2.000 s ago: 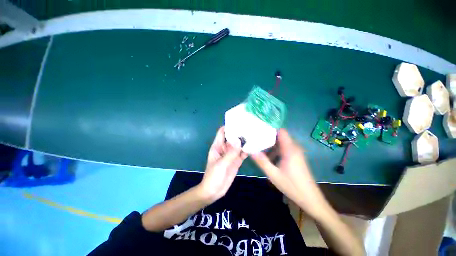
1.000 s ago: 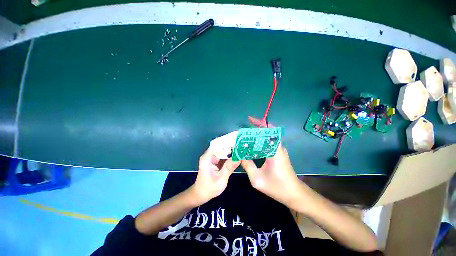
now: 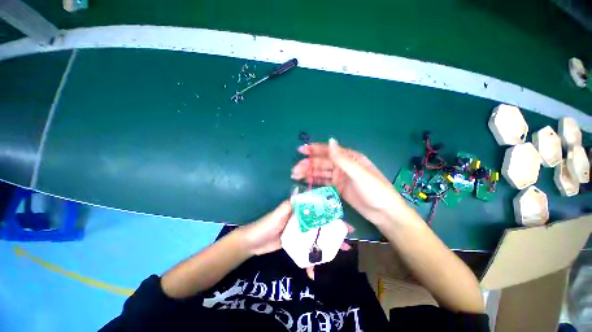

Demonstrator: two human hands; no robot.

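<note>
A white hexagonal housing [image 3: 300, 247] is held low in front of my body by my left hand [image 3: 267, 232], whose fingertips show beyond its right and lower edges. A green circuit board [image 3: 317, 209] lies over the housing's upper part. A short wire runs from the board to a black connector [image 3: 315, 252] at the housing's face. Red wires rise from the board to another black connector [image 3: 304, 137]. My right hand [image 3: 337, 170] is just above the board, fingers spread, beside or behind these wires; whether it touches them is unclear.
A black-handled screwdriver [image 3: 283, 67] lies with tiny screws [image 3: 247, 72] at the back. To the right are a pile of wired boards [image 3: 461, 181] and several cream housings [image 3: 522, 166]. An open cardboard box [image 3: 536, 258] is at lower right. A white rail [image 3: 363, 68] crosses behind.
My right hand has left the board and moved up beside the red wires. The housing has turned face-up and lowered, with its black connector now showing. The camera view has shifted a little.
</note>
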